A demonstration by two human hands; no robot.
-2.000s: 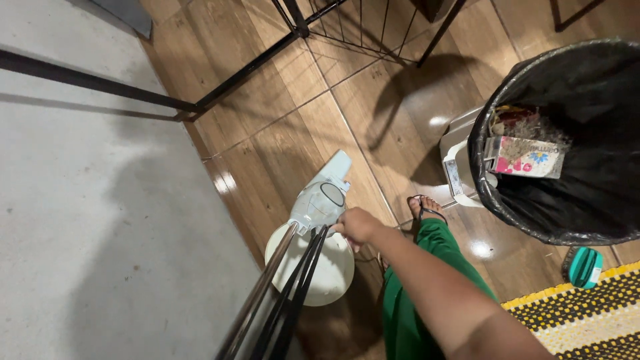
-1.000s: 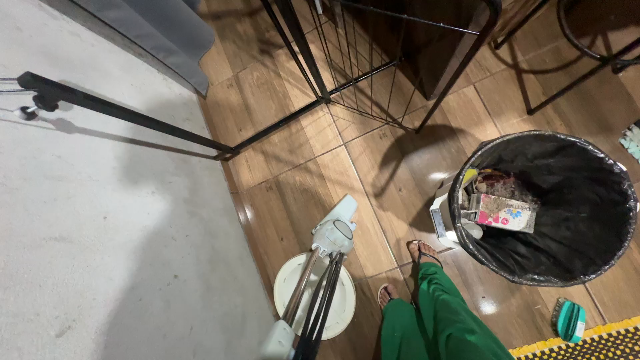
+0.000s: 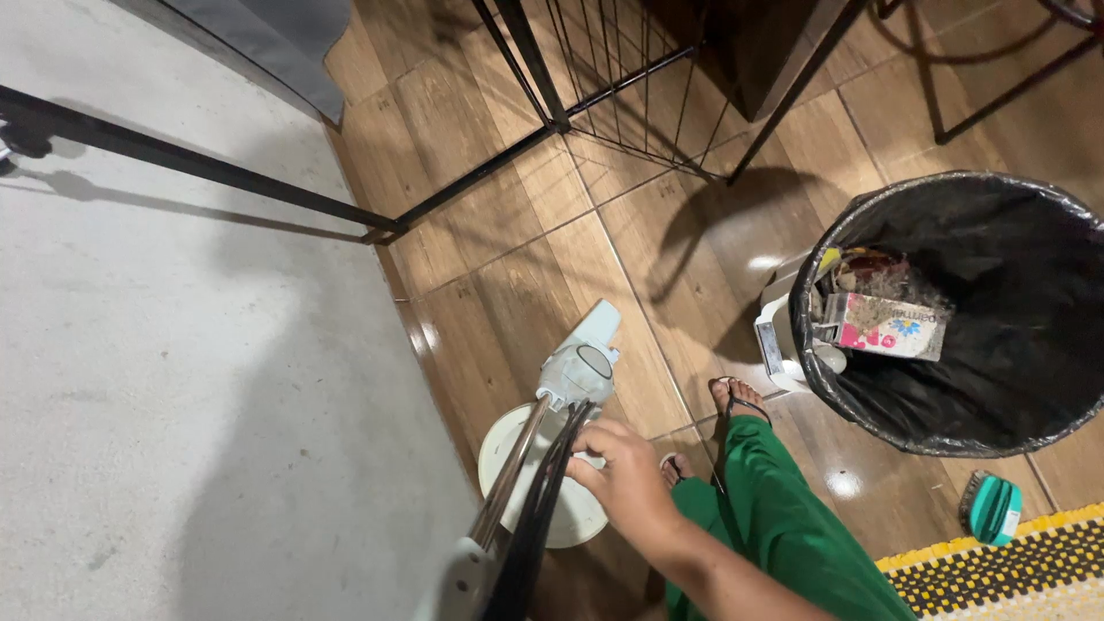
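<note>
My right hand point(image 3: 625, 479) reaches in from the bottom right, with its thumb and fingertips closed on black cords point(image 3: 552, 474). These cords run down beside a metal tube point(image 3: 515, 461), which joins a pale grey-green plastic appliance head point(image 3: 576, 373) with a round grey disc on it. A pale grey plastic part point(image 3: 461, 573) is at the tube's lower end. Behind the tube and cords, a round white lid or base point(image 3: 569, 513) shows near the wall. My left hand is not in view.
A grey wall point(image 3: 129, 345) is at left, with a black metal frame point(image 3: 474, 181) across it. At right are a trash bin with a black liner point(image 3: 992, 397), a carton point(image 3: 888, 328) inside it, a teal brush point(image 3: 996, 511) and a woven rug point(image 3: 1018, 556). My sandaled feet stand between.
My right hand was at the appliance head two seconds ago and out of view one second ago. It is back, lower down, on the cords.
</note>
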